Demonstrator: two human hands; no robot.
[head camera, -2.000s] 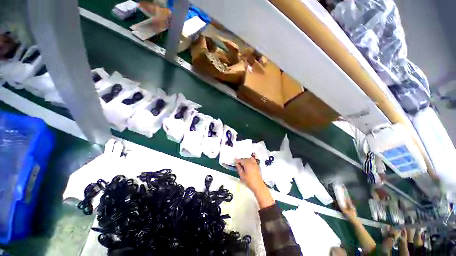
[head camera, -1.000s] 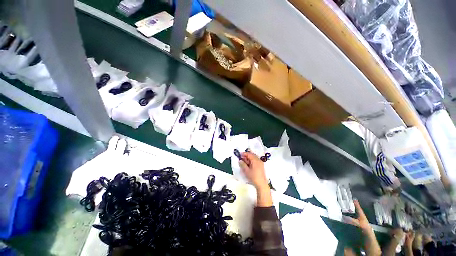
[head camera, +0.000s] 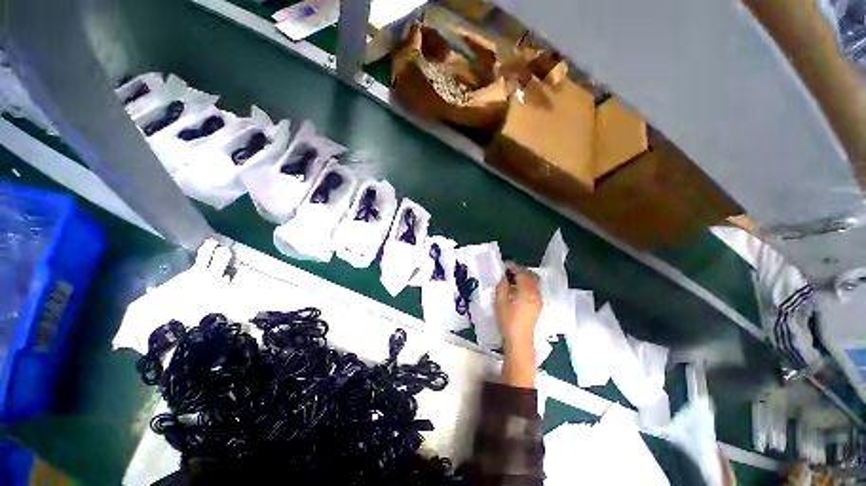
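Observation:
My right hand (head camera: 518, 308), in a dark sleeve, reaches over the belt. Its fingertips pinch a small dark piece that looks like a black cable (head camera: 511, 277), at a white sleeve. To its left, a row of white sleeves (head camera: 353, 249) lies on the green belt, each with a small coiled black cable (head camera: 368, 203) on top. To its right, more white sleeves (head camera: 591, 344) show no visible cable. A large tangled cable pile (head camera: 285, 408) lies on a white sheet (head camera: 313, 302) at the near side. My left hand is not in view.
A blue tote (head camera: 43, 304) stands at the left. A grey post (head camera: 114, 123) rises beside the belt. Open brown cartons (head camera: 546, 133) stand across the belt under the overhead shelf. Loose white sheets (head camera: 603, 451) lie right of my arm. Part of another person's hand shows at the lower right.
The filled sleeves have shifted left and up in view. My right hand has left a cable on one sleeve and moved right to another. The neighbour's hand has moved mostly behind a pale sleeve.

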